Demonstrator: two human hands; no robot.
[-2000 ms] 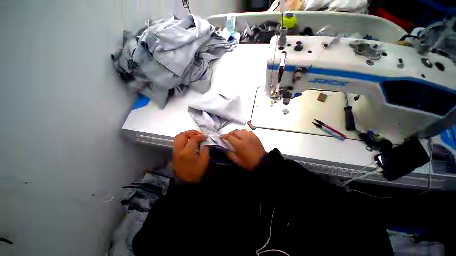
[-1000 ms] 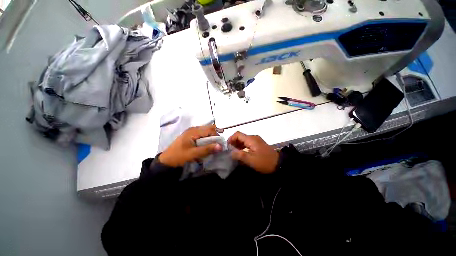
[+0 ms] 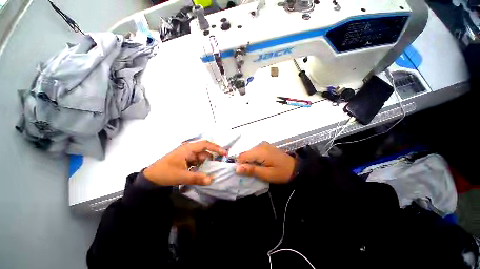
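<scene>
A light-grey garment piece [image 3: 231,181] is bunched between my hands at the table's front edge, partly hanging over it. My left hand [image 3: 184,164] grips its left side, thumb on top. My right hand [image 3: 267,164] pinches its upper right part with thumb and fingers. A small dark bit shows between the fingertips; I cannot tell what it is. The white sewing machine [image 3: 273,50] stands behind my hands, and its presser foot [image 3: 231,86] is up and away from the cloth.
A grey cloth heap [image 3: 79,94] lies on the left of the table. Snips [image 3: 293,101], a screwdriver [image 3: 305,80] and a black phone or power bank [image 3: 370,100] with a white cable lie at right. Pale cloth [image 3: 421,184] sits in a blue bin low at right.
The view has shifted, showing more of the right side. The cloth has come nearer my body and is spread wider between my hands, which stay on it.
</scene>
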